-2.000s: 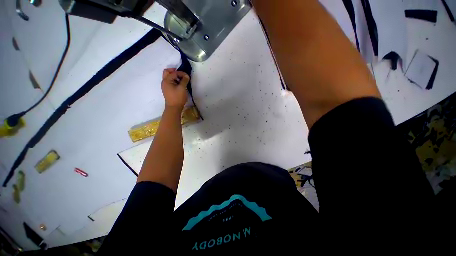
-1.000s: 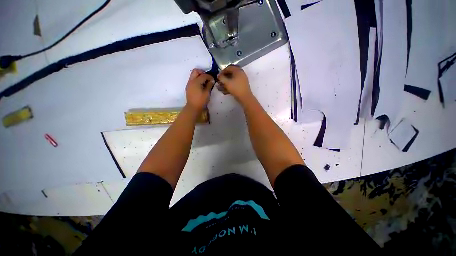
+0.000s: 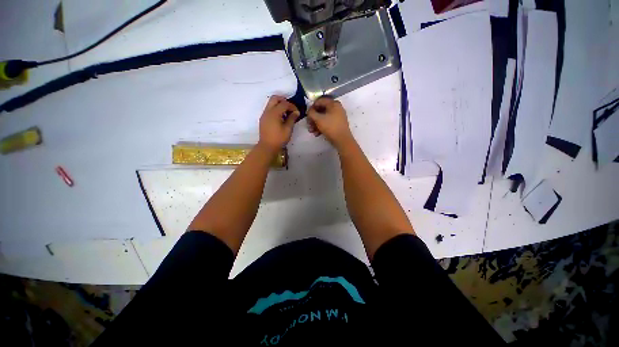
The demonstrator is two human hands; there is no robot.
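The fabric lay under a white paper marker (image 3: 203, 95) shows dark layers at its cut edge. My left hand (image 3: 279, 122) is at the lay's right edge, with its fingertips on the dark fabric edge (image 3: 296, 101). My right hand (image 3: 328, 118) is just to its right, fingers curled, by the near edge of the cutting machine's silver base plate (image 3: 360, 64). Whether the right fingers pinch any fabric is too small to tell. The machine's dark body (image 3: 319, 9) is cut off by the top of the picture. A gold taped weight (image 3: 210, 155) lies on the paper left of my left forearm.
Cut pieces with white tops and black edges (image 3: 451, 101) lie to the right, with dark scraps (image 3: 563, 146). A shorter gold weight (image 3: 20, 140), a small red item (image 3: 64, 176) and a black cable (image 3: 102, 50) with yellow connector (image 3: 13, 70) are at left. Scraps cover the floor.
My right arm has come from reaching forward past the machine to beside my left hand. In the last second both hands have stayed close together at the fabric edge. The view has shifted.
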